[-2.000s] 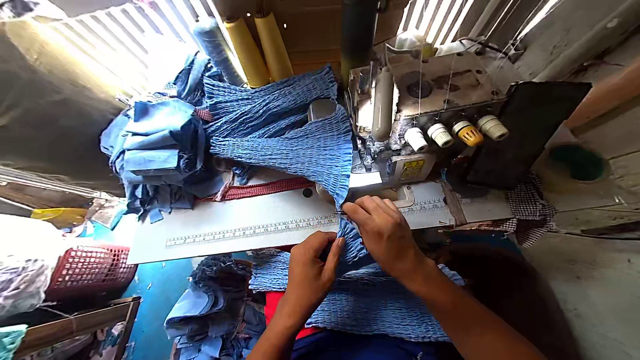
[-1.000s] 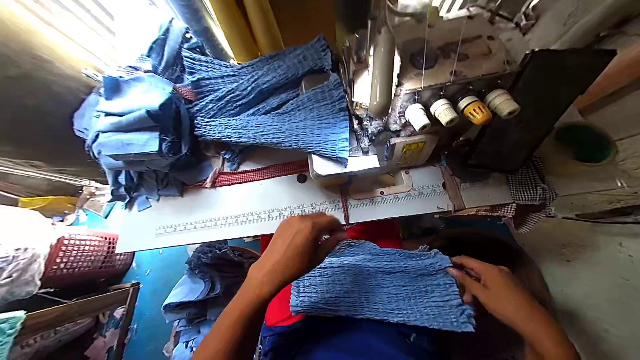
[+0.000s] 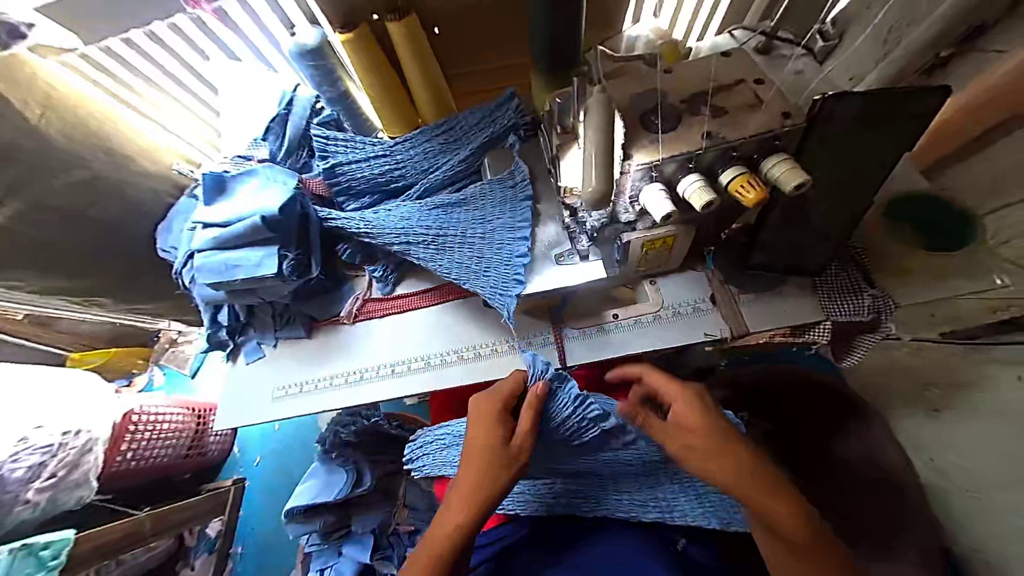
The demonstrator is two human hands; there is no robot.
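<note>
My left hand (image 3: 506, 424) pinches the top edge of a blue shirred fabric piece (image 3: 608, 456) that lies over my lap. Just right of it, my right hand (image 3: 672, 416) hovers over the fabric with fingers apart. Another blue gathered piece (image 3: 448, 232) spreads over the table left of the overlock-type sewing machine (image 3: 680, 136); a thin thread seems to run from its lower corner to the held piece. The machine's presser foot area (image 3: 580, 248) is beside that piece's right edge.
A printed ruler scale (image 3: 400, 364) runs along the table front. Folded blue fabric (image 3: 240, 232) is piled at left, with more cloth (image 3: 336, 488) below the table. Thread cones (image 3: 380, 80) stand behind. A red plastic basket (image 3: 160, 440) sits at far left.
The blue piece, spread between both hands a second ago, is now bunched upward at its top edge in my left hand. My right hand has left its right end and moved toward the middle.
</note>
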